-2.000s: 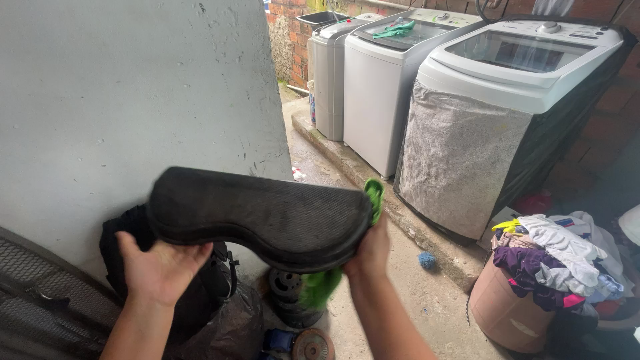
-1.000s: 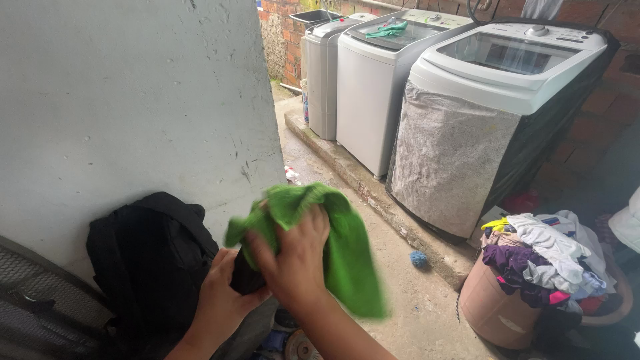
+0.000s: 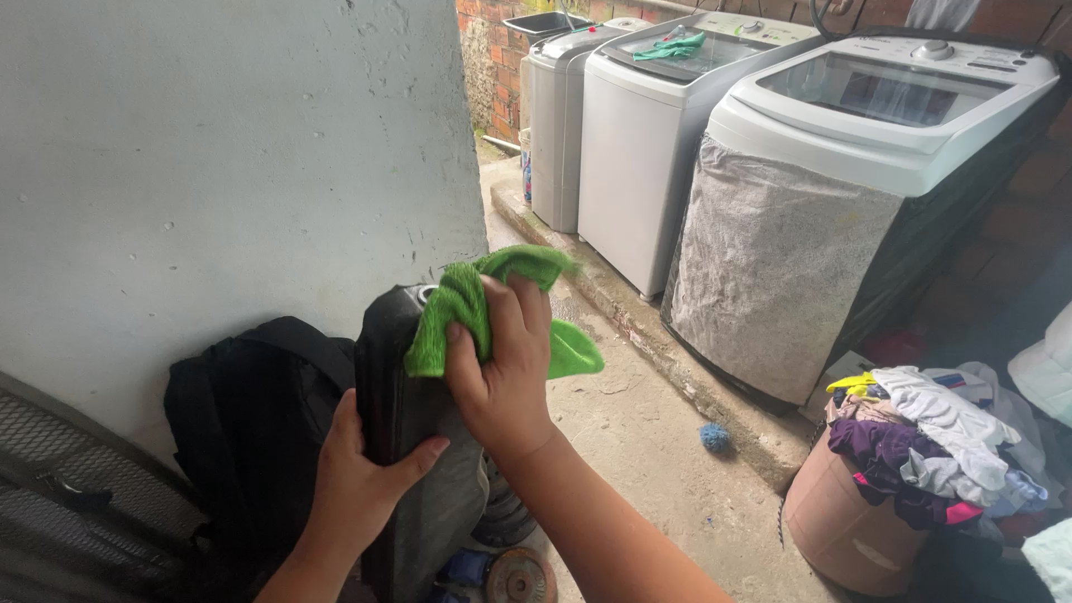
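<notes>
A black case-like object (image 3: 435, 502) with a curved outline is held upright on its narrow side at the lower middle. My left hand (image 3: 373, 477) grips its near part, thumb on one face and fingers on the other. My right hand (image 3: 507, 368) clutches a green cloth (image 3: 452, 318) and presses it against the object's upper end, where a small pale ring shows. One corner of the cloth hangs out to the right of my fingers. The palm side of my right hand is hidden.
A black backpack (image 3: 260, 419) leans on the grey wall (image 3: 234, 167). Washing machines (image 3: 632, 167) line a raised ledge at right, one with green gloves (image 3: 670, 47) on top. A pink basket (image 3: 846, 494) heaped with clothes, a blue scrubber (image 3: 714, 436) and a round weight plate (image 3: 520, 578) stand or lie lower down.
Two seconds ago the black object was held sideways by both hands; it has been turned upright. The green cloth, then at its right end beside my right hand, is now bunched over its top.
</notes>
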